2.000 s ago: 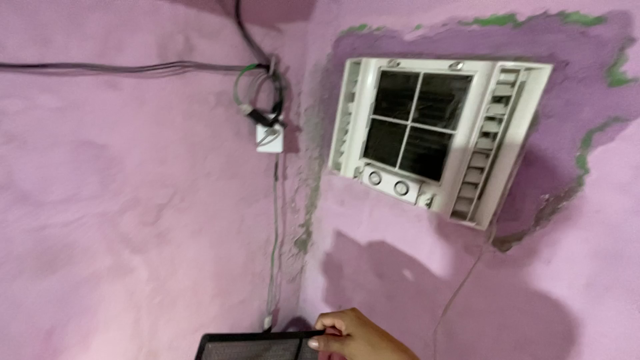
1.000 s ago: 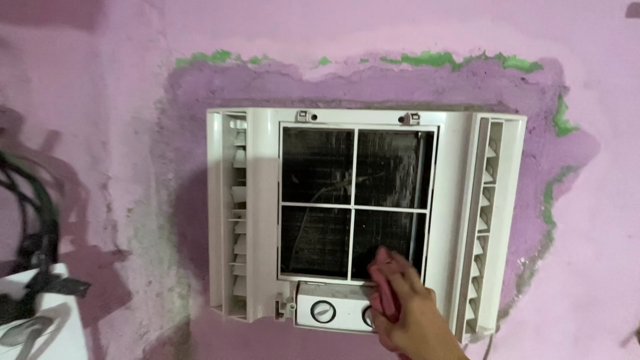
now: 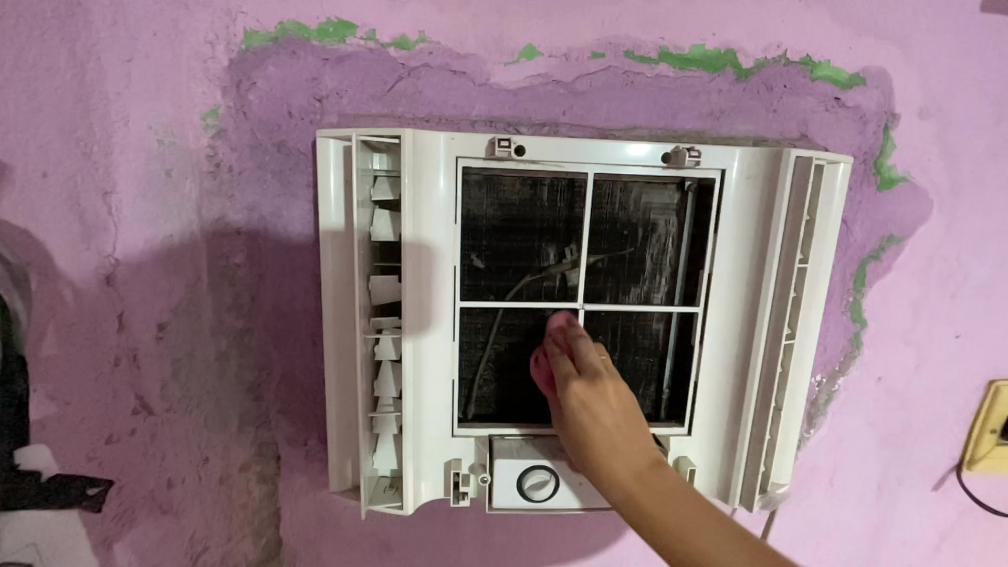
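Note:
A white window air conditioner [image 3: 429,315] is set in the wall with its inside exposed behind a cross-shaped frame [image 3: 520,305]. From the lower right my right hand [image 3: 591,394] reaches up, its fingers closed on a pink cloth [image 3: 543,370] at the lower middle of the frame, close to the central upright bar. Dark coil fins [image 3: 520,213] and a thin cable [image 3: 492,339] lie behind the bars. Below, the control panel [image 3: 512,472] shows one round knob [image 3: 539,483]; my forearm covers its right part. My left hand is out of view.
Side louvers [image 3: 386,291] flank the unit's opening. The pink and purple wall [image 3: 173,157] has peeling green patches around the unit. Black tape and wiring [image 3: 55,488] hang at the left edge, and a yellowish wall plate [image 3: 988,433] with a cable is at the right edge.
The view has turned to face the unit. The dark mesh panel held by a hand two seconds ago is out of view. My right hand with the pink cloth has moved up and left across the frame.

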